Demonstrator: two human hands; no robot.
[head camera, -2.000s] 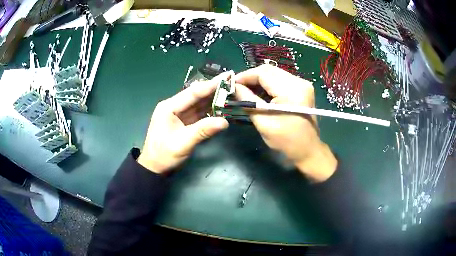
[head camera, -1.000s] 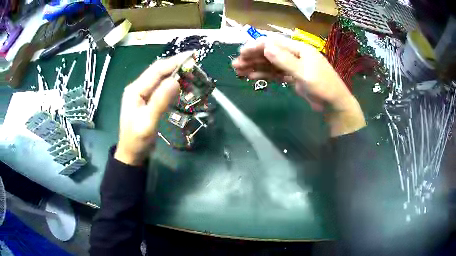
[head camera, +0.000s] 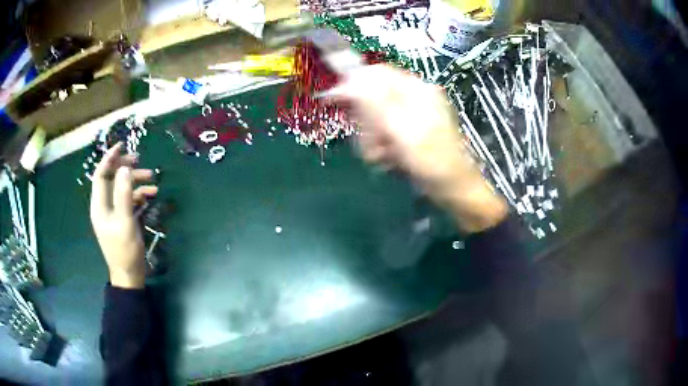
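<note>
My left hand (head camera: 121, 219) is at the left, fingers apart, with nothing visible in it. Its fingertips are by the heap of black leads (head camera: 130, 132). Dark parts with short pale pieces (head camera: 155, 235) lie just right of it. My right hand (head camera: 411, 132) is badly blurred, right of the red leads (head camera: 305, 90). A grey blurred shape shows beyond its fingertips; whether it is held cannot be told. The flat row of dark-red leads (head camera: 226, 136) lies between the hands, with small white rings (head camera: 209, 136) on and beside it.
Loose white cables (head camera: 490, 124) spread at the right, beside a clear-walled tray (head camera: 603, 90). Toothed racks (head camera: 26, 313) with white cables stand at the far left. Cardboard boxes (head camera: 72, 94), a yellow-handled tool (head camera: 268, 65), a blue-and-white tube (head camera: 193, 89) and a tub (head camera: 462, 30) are at the rear.
The view has turned right. The board with its white cable has left my hands and is not made out now. My left hand has opened; my right hand has moved over towards the white cables.
</note>
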